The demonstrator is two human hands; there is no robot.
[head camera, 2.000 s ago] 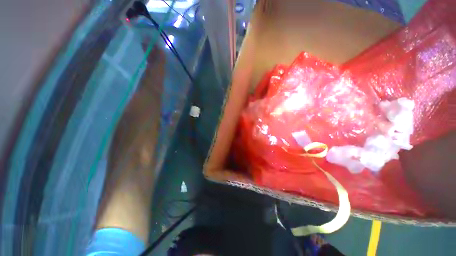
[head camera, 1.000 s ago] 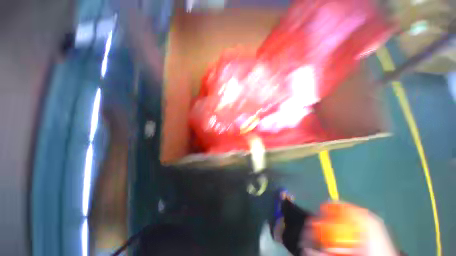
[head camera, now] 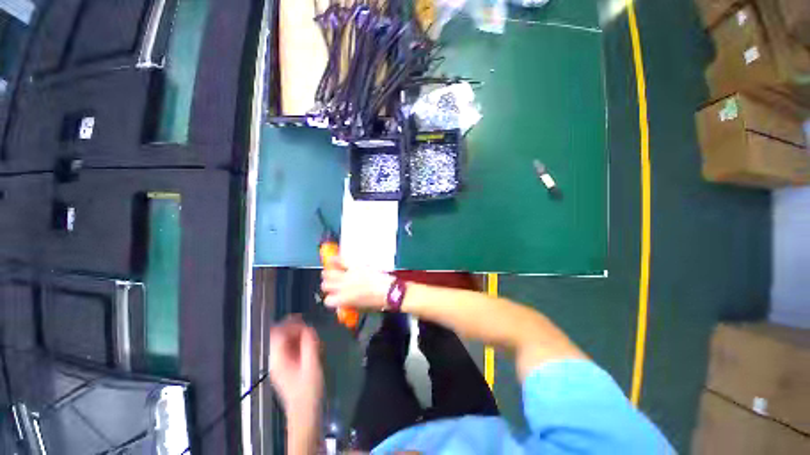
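Note:
My right hand point(head camera: 353, 290) is closed around an orange corded hand tool point(head camera: 330, 252) at the front edge of the green table. The tool's dark thin tip points away from me and its lower end shows below my fingers. My left hand point(head camera: 297, 355) is blurred, left of my legs and below the table edge; whether it holds anything is unclear. A thin dark cable point(head camera: 254, 387) runs beside it. Two black trays of small silver screws point(head camera: 380, 172) point(head camera: 433, 169) stand on the table point(head camera: 520, 233), with a white paper sheet point(head camera: 369, 233) in front.
A heap of black leads point(head camera: 369, 67) lies behind the trays. A clear bag of small parts point(head camera: 447, 108) and a small marker-like item point(head camera: 545, 176) lie on the table. Dark panels point(head camera: 53, 218) line the left. Cartons point(head camera: 750, 147) stand at the right beyond a yellow floor line point(head camera: 646, 204).
The view has swung from the carton with red bubble wrap to the table and panels. The orange tool, blurred at the lower right before, is now held at the table edge.

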